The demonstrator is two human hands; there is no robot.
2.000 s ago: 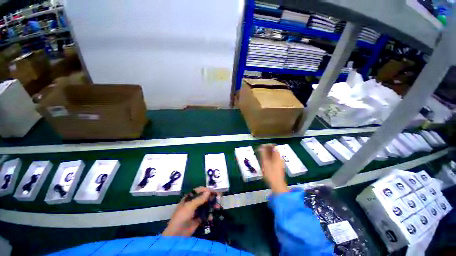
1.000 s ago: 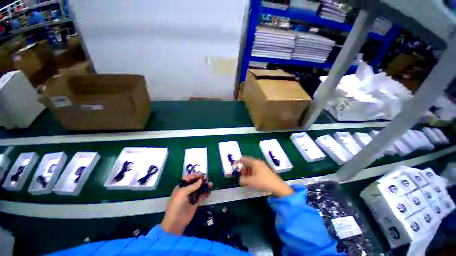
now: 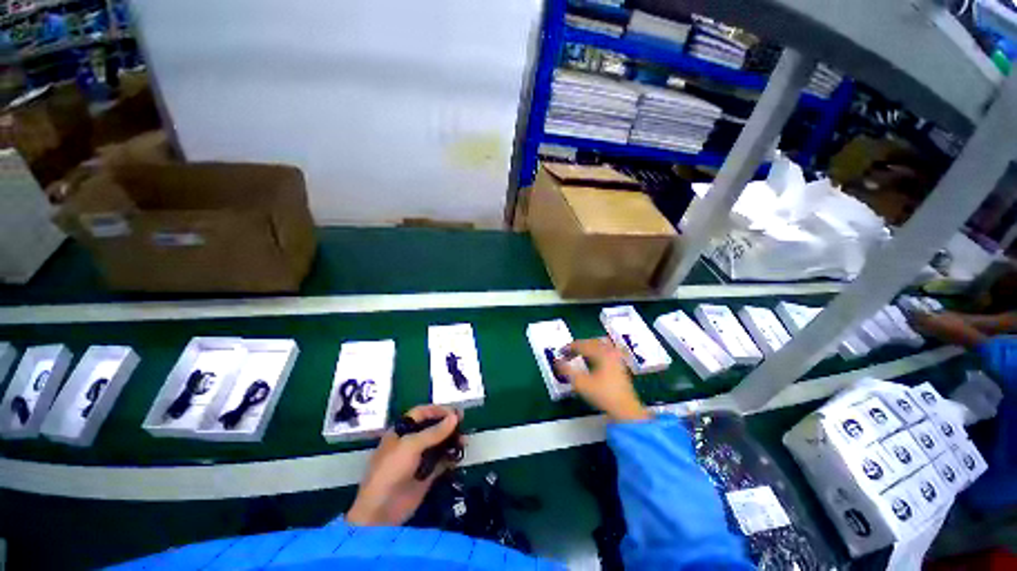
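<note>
My left hand [image 3: 404, 466] holds a small bundle of black cables [image 3: 437, 442] above the near belt rail. My right hand [image 3: 602, 377] is over a white box tray [image 3: 551, 334]; its fingertips touch a dark cable in it, and whether they grip it I cannot tell. White trays [image 3: 455, 385] to the left hold black coiled cables. The tray just right of my right hand [image 3: 635, 341] also has a dark cable in it. A loose black cable pile [image 3: 480, 507] lies on the green surface below my left hand.
A shiny plastic bag of cables [image 3: 769, 541] and stacked printed white boxes [image 3: 890, 463] are at the right. Two brown cartons [image 3: 212, 240] [image 3: 602, 234] stand beyond the conveyor belt [image 3: 301, 441]. A grey post [image 3: 730, 178] slants at right. Another person's hand [image 3: 948, 327] is at far right.
The trays have moved left along the belt. My right hand has moved right to another tray. My left hand stays near the rail with cables. Another person's arm has appeared at far right.
</note>
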